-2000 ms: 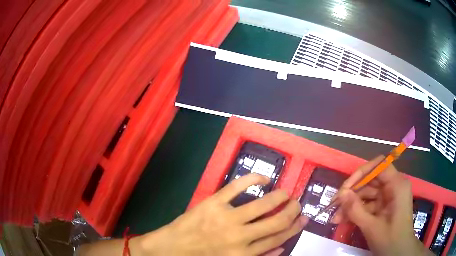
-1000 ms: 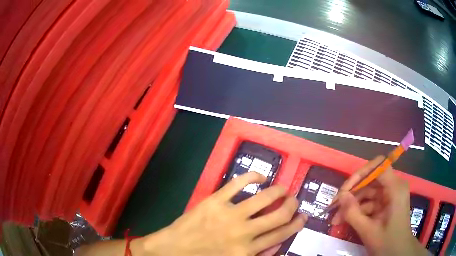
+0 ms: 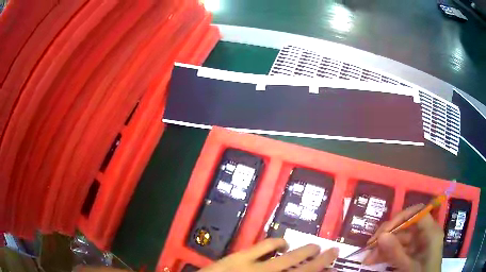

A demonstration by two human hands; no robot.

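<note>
My right hand (image 3: 407, 241) holds the orange tweezers or pick (image 3: 418, 217) like a pen, its metal tip down at the white die-cut sticker sheet (image 3: 349, 264). My left hand (image 3: 280, 260) lies at the bottom edge, partly cut off, its fingertips on the sheet. The sheet lies across the lower parts of phones in the red foam tray (image 3: 186, 212). The leftmost phone (image 3: 226, 204) is uncovered and shows a gold round spot. More phones sit to the right (image 3: 304, 202). I cannot tell whether a piece is on the tip.
Stacked red foam trays (image 3: 80, 117) lean at the left. A black adhesive sheet (image 3: 293, 111) lies behind the tray, partly over a white lattice liner (image 3: 330, 66). Clear plastic (image 3: 82, 249) shows at the lower left. A dark device (image 3: 453, 11) lies at the far right.
The view has shifted to the right. Both hands have moved right and down from the first two phones. The leftmost phone is now uncovered, and the tool tip is at the barred sheet.
</note>
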